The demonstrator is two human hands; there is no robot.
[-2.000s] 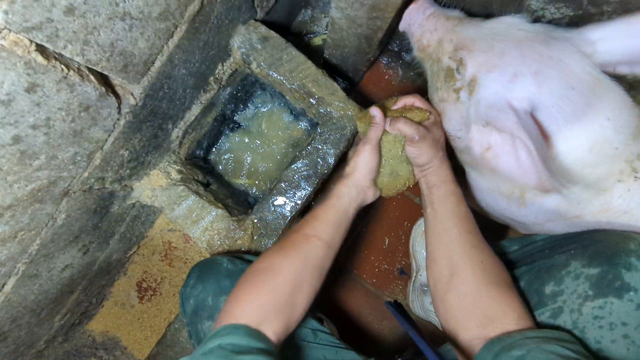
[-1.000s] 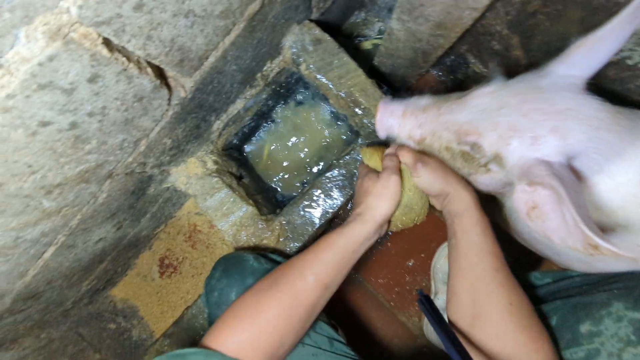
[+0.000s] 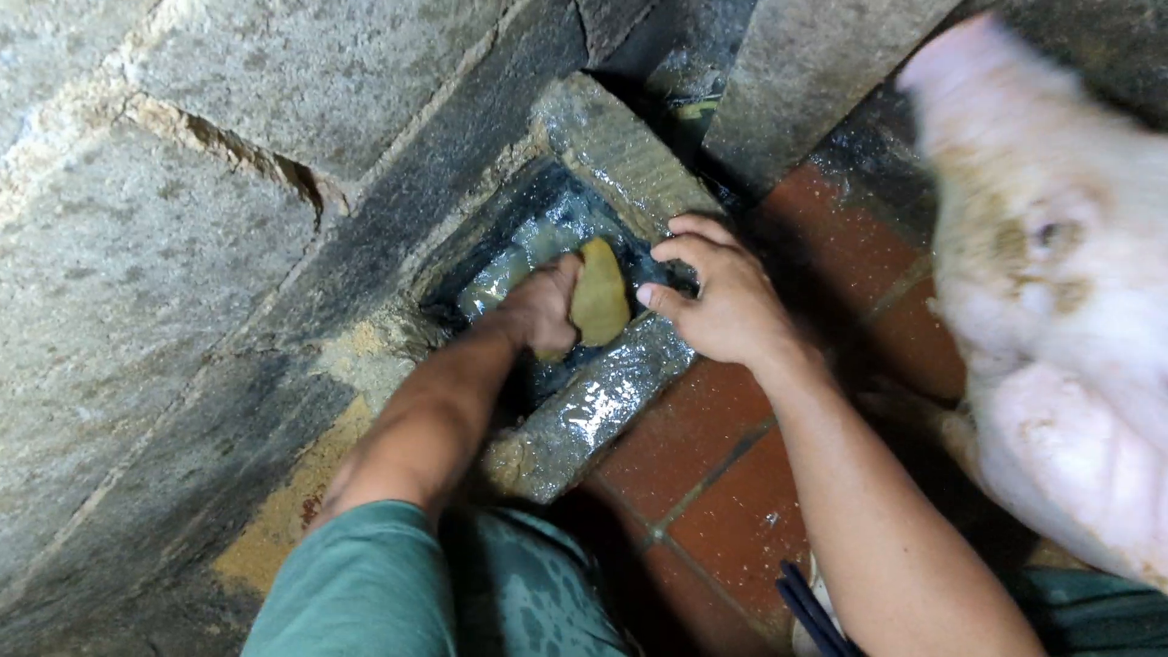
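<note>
My left hand (image 3: 540, 306) is down inside a square concrete trough (image 3: 630, 151), closed on a yellowish sponge or cloth (image 3: 599, 294) whose exact kind I cannot tell. Cloudy liquid (image 3: 493, 290) lies in the trough around that hand, and its fingers are partly hidden. My right hand (image 3: 721, 287) is empty, its fingers spread and curved over the trough's right corner, close to the wet rim. A pale pig (image 3: 1049, 274) stands to the right of my right forearm, its snout toward the top; its head is blurred.
A rough block wall (image 3: 228, 255) with a crack runs along the left. Red floor tiles (image 3: 730, 502) lie between the trough and the pig. A concrete slab (image 3: 812, 82) stands beyond the trough. Yellowish meal-like matter (image 3: 292, 502) lies at the wall's foot. Dark straps (image 3: 808, 607) show near my shoe.
Both hands held the yellowish piece over the tiles beside the trough; now my left hand has it inside the trough and my right has let go. The pig's head has swung away from the trough.
</note>
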